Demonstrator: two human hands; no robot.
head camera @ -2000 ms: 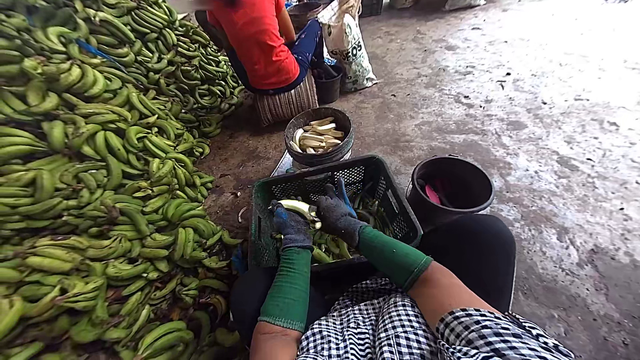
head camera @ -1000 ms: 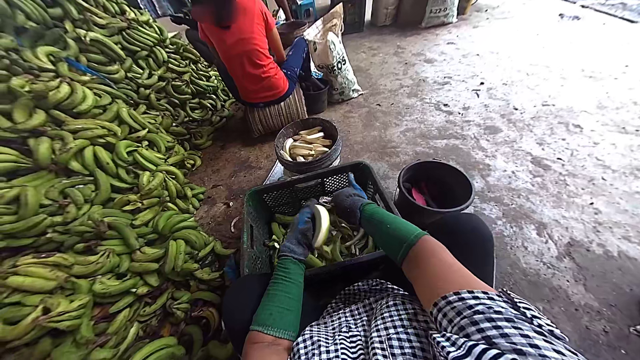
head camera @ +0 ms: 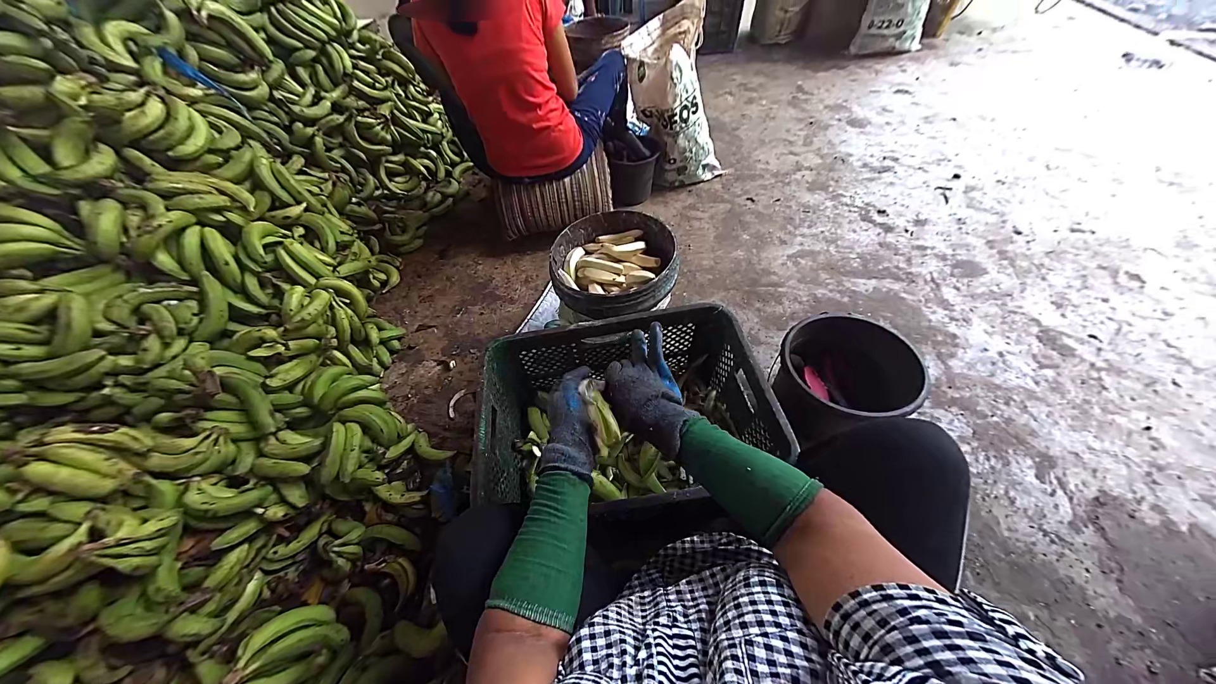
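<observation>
Both hands wear grey and blue work gloves with green sleeves above. My left hand [head camera: 570,425] is closed around a partly peeled green plantain [head camera: 601,418], over a dark plastic crate [head camera: 494,427] on my lap. Against the plantain's right side works my right hand [head camera: 648,388], with two fingers raised; whether it grips the fruit or a small tool is hidden. Green peels [head camera: 646,465] lie in the crate beneath. Just beyond the crate, a round bucket [head camera: 616,302] holds peeled plantains [head camera: 613,264].
A large heap of green plantains [head camera: 218,370] fills the left side. A black bucket [head camera: 855,366] with something pink inside stands right of the crate. Ahead, a person in a red shirt [head camera: 503,85] sits on a striped seat [head camera: 554,195], beside a printed sack [head camera: 676,114] and a small bucket [head camera: 634,173].
My hands have stayed over the crate while the plantain has turned between them. Its pale flesh showed plainly earlier; now a greener side shows.
</observation>
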